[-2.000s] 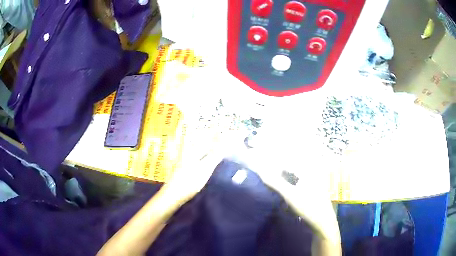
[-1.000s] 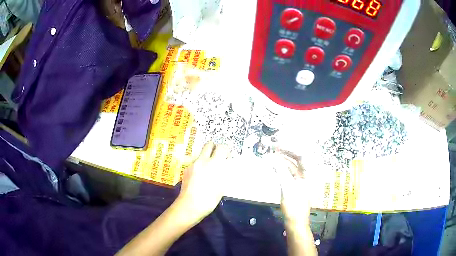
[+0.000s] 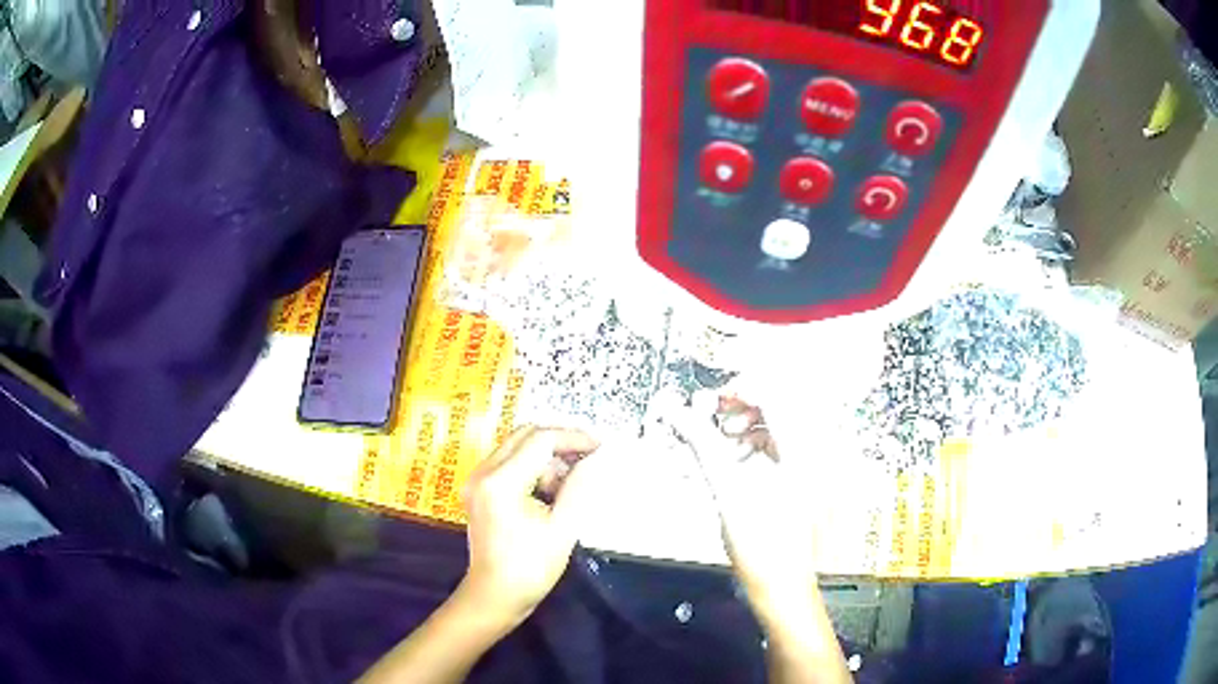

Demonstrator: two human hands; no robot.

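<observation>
My left hand [image 3: 518,521] is over the table's front edge with curled fingers, beside the left pile of small silvery parts [image 3: 574,354]. Whether it holds a small part cannot be told. My right hand [image 3: 755,501] reaches below the machine head [image 3: 788,287]; glare washes out its fingers, and what they touch is unclear. A thin metal post [image 3: 657,361] stands between the piles. The dark purple garment [image 3: 628,628] lies below the table edge with whitish buttons on it, held by neither hand.
The smartphone [image 3: 363,327] lies on yellow printed tape [image 3: 461,388]. A dark garment with white buttons [image 3: 200,227] is heaped at left. A second silvery pile [image 3: 982,361] lies at right, near crinkled clear plastic [image 3: 1035,221] and a cardboard box [image 3: 1155,254].
Two seconds ago both hands were at the dark cloth on the table; it now lies below the edge. Since one second ago, my left fingers have curled and my right hand has shifted slightly left.
</observation>
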